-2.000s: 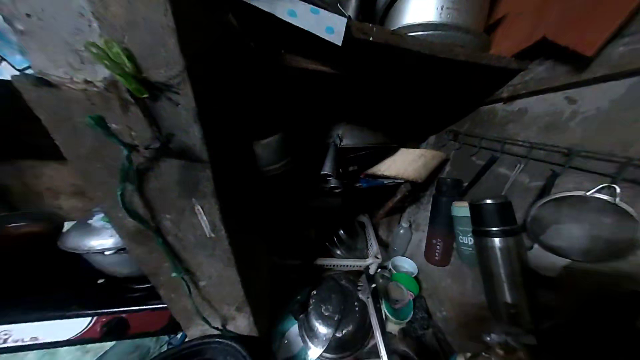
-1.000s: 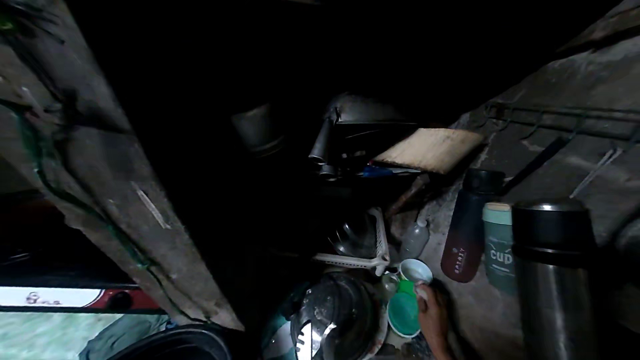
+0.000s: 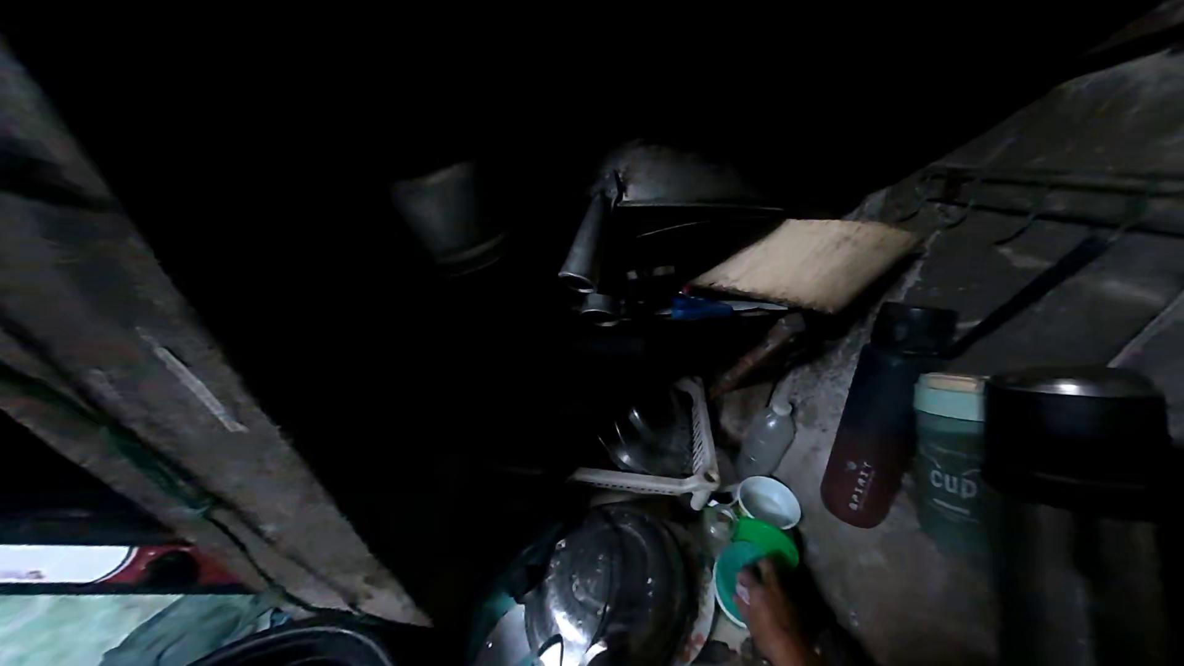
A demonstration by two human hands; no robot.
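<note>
My right hand (image 3: 772, 610) reaches in from the bottom, its fingertips at a green cup (image 3: 737, 575); shadow and blur hide whether they grip it. A brighter green rim (image 3: 772, 539) shows just behind, and beyond it is a white cup (image 3: 770, 502). Left of the hand lies a shiny metal pot lid or bowl (image 3: 610, 583). Behind the cups are a white plastic dish rack (image 3: 647, 483) and a small translucent bottle (image 3: 768, 439). My left hand is out of view.
At the right stand a dark-red bottle (image 3: 869, 435), a green tumbler (image 3: 951, 444) and a black-topped steel flask (image 3: 1073, 444). A wooden board (image 3: 814, 262) lies on a dark shelf above. A concrete post (image 3: 185, 370) slants down the left.
My right hand, absent two seconds ago, came in by the white cup and is now lower, at the green cup. The view has shifted closer to the shelf and bottles.
</note>
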